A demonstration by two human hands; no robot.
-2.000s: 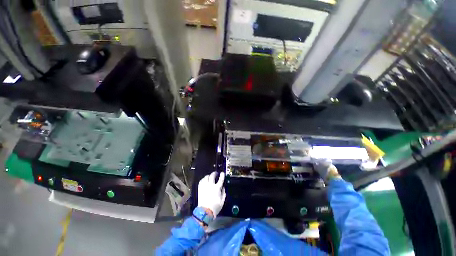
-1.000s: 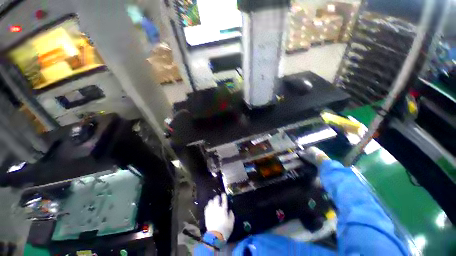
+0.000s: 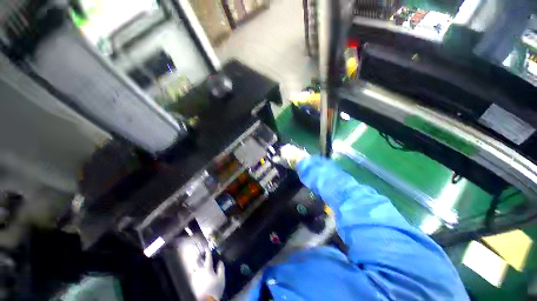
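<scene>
A power supply board (image 3: 203, 214) with silver heatsink blocks and orange-copper transformers lies in the black test fixture (image 3: 268, 220), slanting up to the right. My left hand (image 3: 203, 273), white-gloved and blurred, is at the fixture's near left side by the board's lower left corner, fingers apart; no held thing shows. My right hand (image 3: 289, 156), white-gloved, is at the board's right end with fingertips at its edge. Blur hides whether they grip it.
Coloured buttons (image 3: 274, 237) sit on the fixture front. A thick silver column (image 3: 109, 94) stands behind it. A grey upright post (image 3: 327, 76) and a green floor or mat (image 3: 388, 170) are on the right. Yellow and white sheets (image 3: 507, 247) lie lower right.
The view has swung right and tilted, so the second fixture has nearly left the picture. My left hand is now closer to the board's left end. My right hand stays at its right end.
</scene>
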